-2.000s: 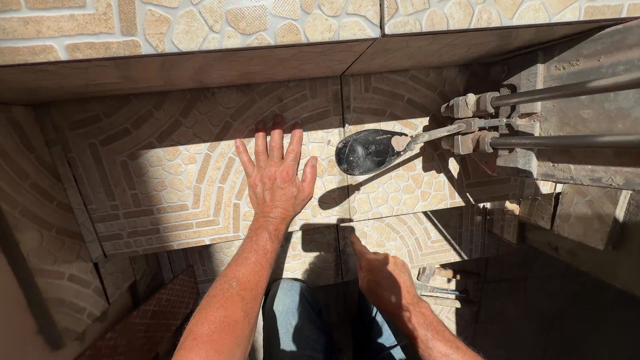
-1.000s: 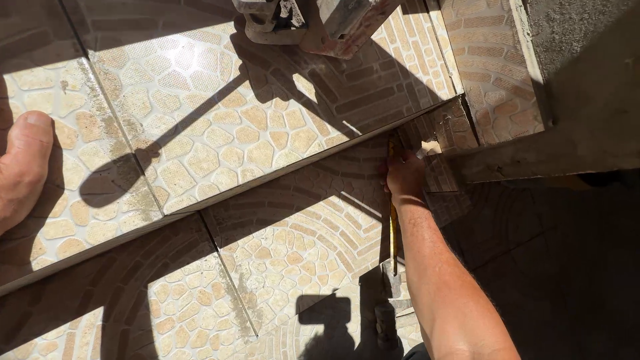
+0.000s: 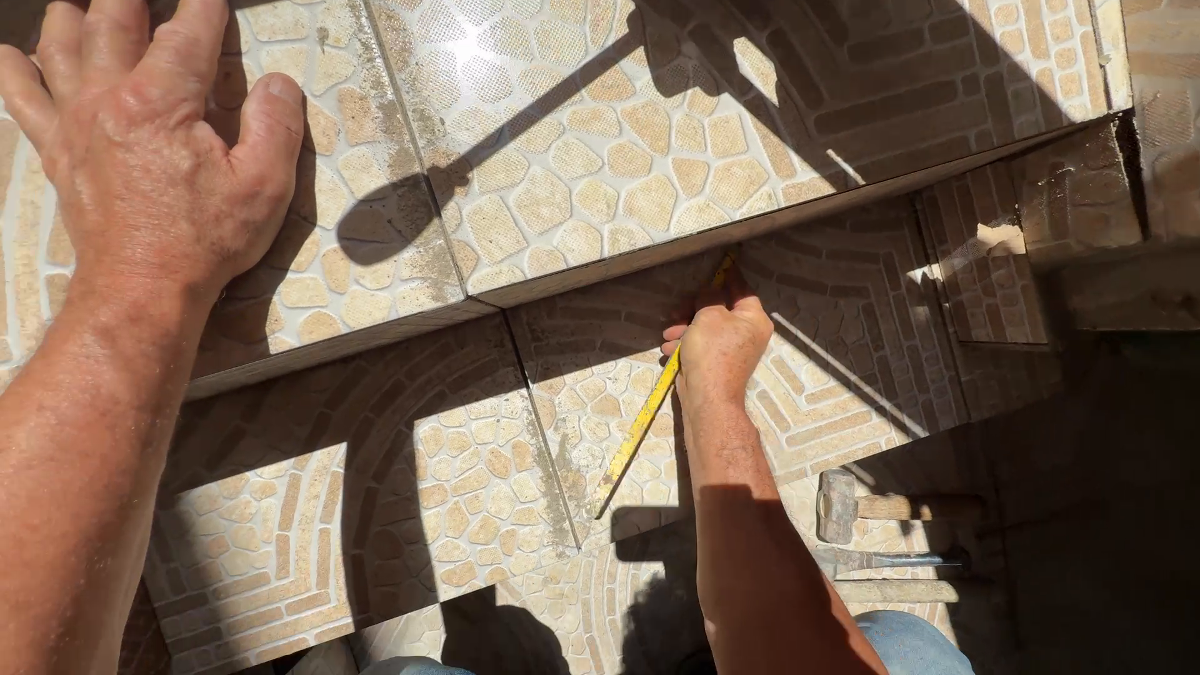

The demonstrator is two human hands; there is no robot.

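Observation:
My left hand (image 3: 164,150) lies palm down with spread fingers on the upper stone-patterned tile step (image 3: 600,141), at the upper left. My right hand (image 3: 717,342) is closed around a yellow folding rule (image 3: 642,427), whose far end points up toward the riser under the step's edge; its near end slants down to the left over the lower tiled step (image 3: 478,478). The fingertips of my right hand are partly in shadow. A dark joint (image 3: 539,422) between tiles runs left of the rule.
A club hammer (image 3: 837,507), a metal tool (image 3: 872,560) and a wooden handle (image 3: 895,592) lie on the tiles at the lower right. A light scrap (image 3: 1000,238) sits near the tile corner at right. Hard shadows cross both steps.
The view has shifted a lot. My left hand, partly out of frame one second ago, now shows fully on the upper step. My right hand has moved left from the corner with the yellow rule.

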